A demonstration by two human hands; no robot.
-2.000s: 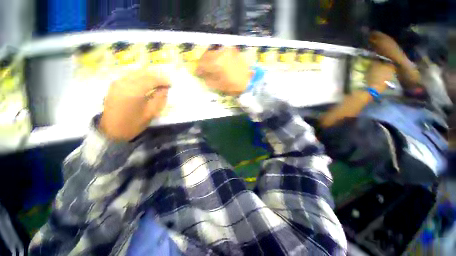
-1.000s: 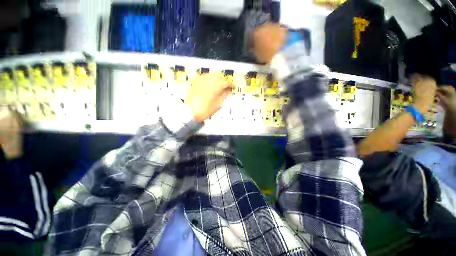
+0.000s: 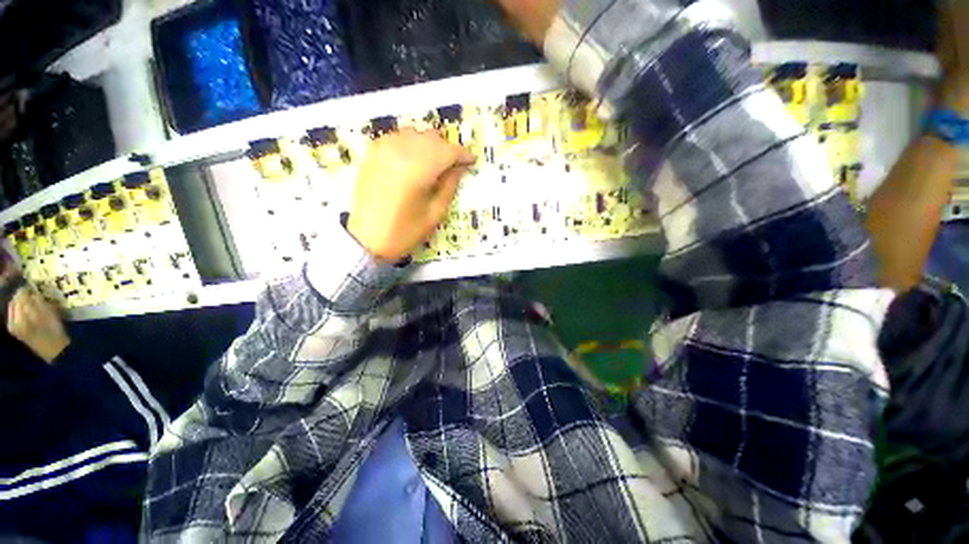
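The pale yellow circuit board panel (image 3: 521, 202) lies in the line rail (image 3: 531, 258) in front of me, with blocky yellow-and-black parts (image 3: 516, 115) along its far edge. My left hand (image 3: 406, 197) is over the left-middle of the panel, fingers curled and fingertips together; whether they pinch a small part is too small to tell. My right hand (image 3: 528, 15) reaches past the rail to the top edge, where the picture cuts it off, so its fingers are hidden. My right sleeve covers part of the panel.
Behind the rail are bins of light-blue components (image 3: 220, 69), blue-violet components (image 3: 303, 53) and dark components (image 3: 425, 43). Another panel (image 3: 101, 239) lies at the left, near a neighbour's hand (image 3: 37, 322). At the right is another person's forearm with a blue wrist strap (image 3: 944, 125).
The view has shifted and turned, with the bins now nearer at the top left. My right hand has reached farther out, to the top edge. My left hand stays over the panel.
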